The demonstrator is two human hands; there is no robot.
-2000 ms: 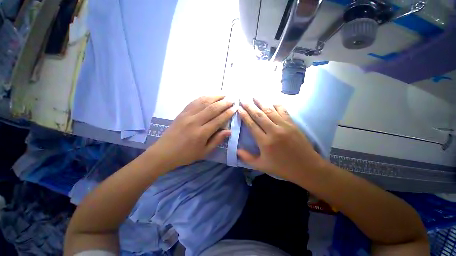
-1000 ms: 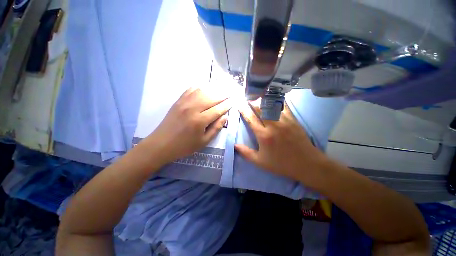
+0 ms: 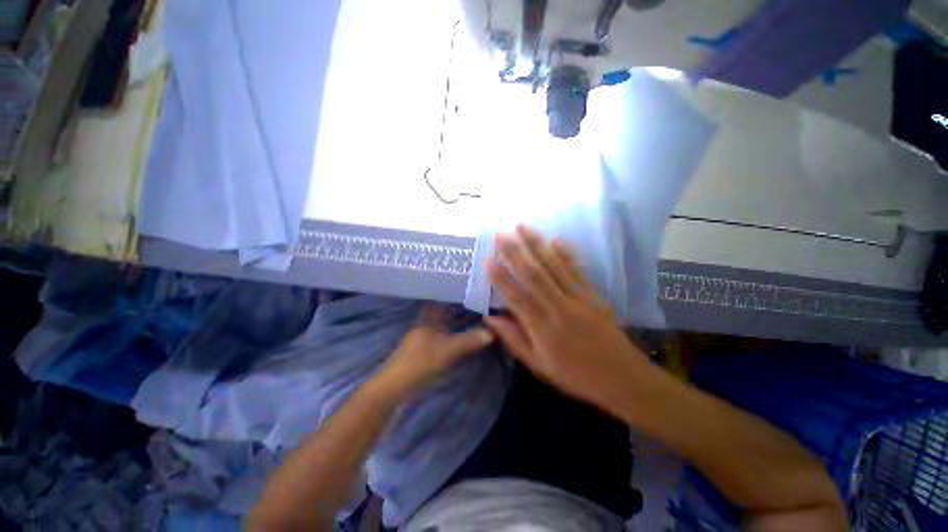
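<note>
A light blue garment panel (image 3: pixel 650 156) lies on the machine bed, its upper part in bright glare by the needle area. Its folded band (image 3: pixel 480 272) runs along the panel's left edge to the table's front edge. My right hand (image 3: pixel 551 307) lies with fingers spread on the panel's lower part, beside the band. My left hand (image 3: pixel 431 348) is below the table edge at the panel's lower end, thumb near my right thumb. It is blurred, and whether it grips the cloth is unclear. The dark cylindrical attachment (image 3: pixel 567 104) stands above the cloth.
More light blue panels (image 3: pixel 224 135) lie over the table edge at the left. Crumpled blue cloth (image 3: pixel 281 364) covers my lap and the space below. A printed scale (image 3: pixel 385 251) runs along the table front. A purple strip (image 3: pixel 795 47) hangs from the machine head. A blue basket (image 3: pixel 904 468) is at right.
My left hand has moved from the cloth near the needle down below the table edge. My right hand is lower on the panel. The camera view has shifted, so the machine head appears higher.
</note>
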